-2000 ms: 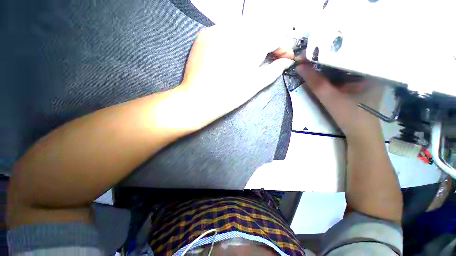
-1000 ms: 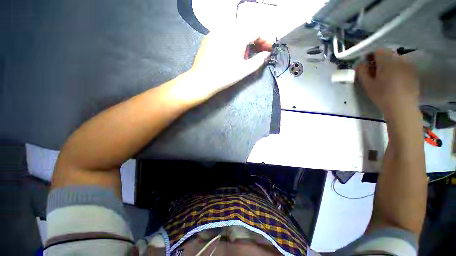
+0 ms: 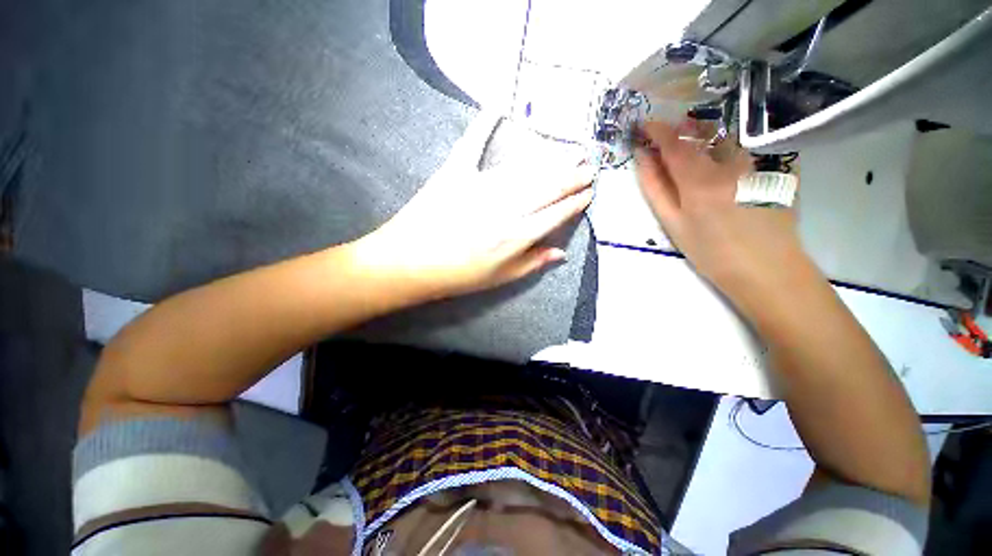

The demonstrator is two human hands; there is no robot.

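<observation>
The large grey garment panel [image 3: 294,130] lies across the table and spreads to the left, with a dark strip [image 3: 585,288] along its right edge. My left hand [image 3: 490,217] lies flat on the panel just left of the needle area, fingers apart, nothing gripped; it is overexposed. My right hand [image 3: 707,179] is beside the presser foot [image 3: 620,125], on its right, partly behind machine parts and blurred; whether its fingertips hold anything cannot be told.
The sewing machine head [image 3: 751,33] is at the upper right. A white ribbed part [image 3: 766,189] stands out over my right hand. Red-orange snips [image 3: 966,333] lie at the far right. A checked apron [image 3: 500,462] covers the lap, with a cable [image 3: 761,434] at lower right.
My right hand has moved left from the machine's right side to the presser foot. My left hand has gone from pinching the cloth edge to lying flat on the panel. The view has shifted.
</observation>
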